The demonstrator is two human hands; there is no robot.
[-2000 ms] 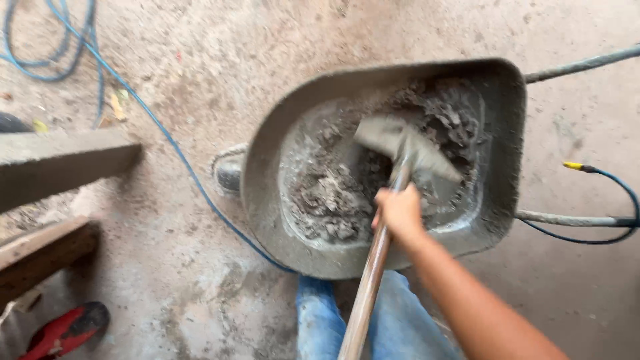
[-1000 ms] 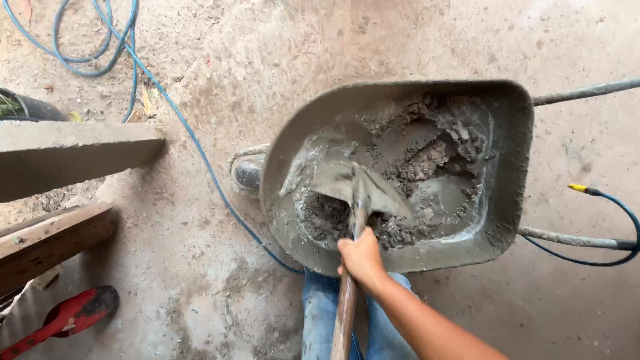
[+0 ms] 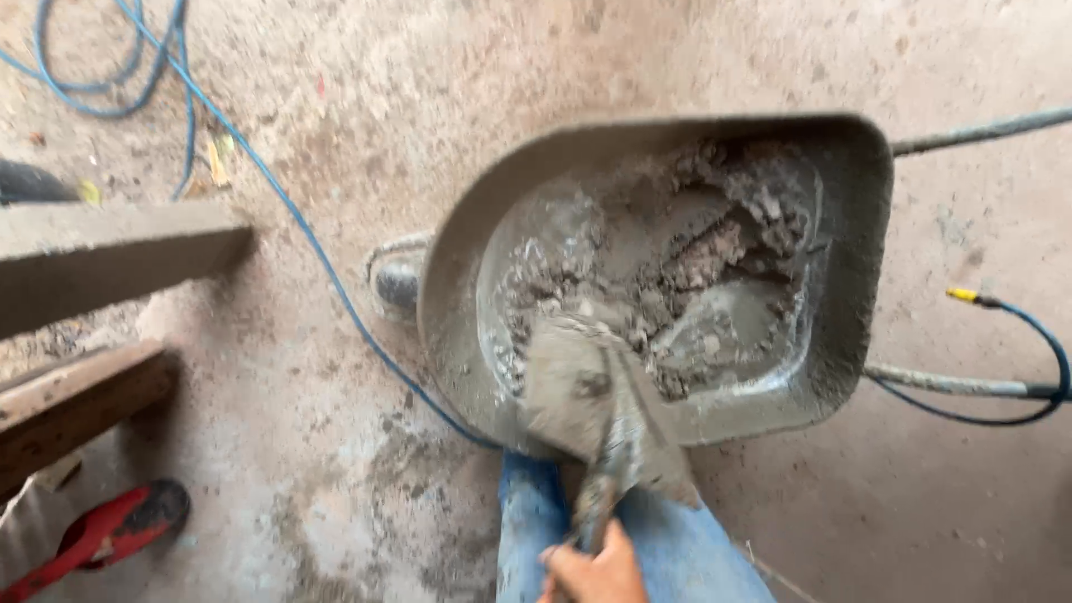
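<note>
My right hand (image 3: 596,571) is closed around the wooden handle (image 3: 595,507) of a shovel, low in the view near the neck of the tool. The mortar-coated shovel blade (image 3: 578,381) overlaps the near rim of a grey wheelbarrow tray (image 3: 850,251), with a small dark clump on it. Wet grey mortar (image 3: 636,222) and rough lumps (image 3: 712,251) lie in the tray, heaped more toward its right side. A smooth scraped patch shows at the lower right of the tray. My left hand is out of view.
The wheelbarrow's wheel (image 3: 397,283) points left and its handles (image 3: 963,381) extend right. A blue hose (image 3: 314,234) crosses the floor at left. Mortar-covered boards (image 3: 109,251) and a red-and-black tool (image 3: 121,523) lie at far left. A yellow-tipped blue cable (image 3: 1034,314) loops at right.
The shovel blade has come out of the mortar toward my legs and now overlaps the near rim. My right hand has drawn back toward the bottom edge, still holding the handle.
</note>
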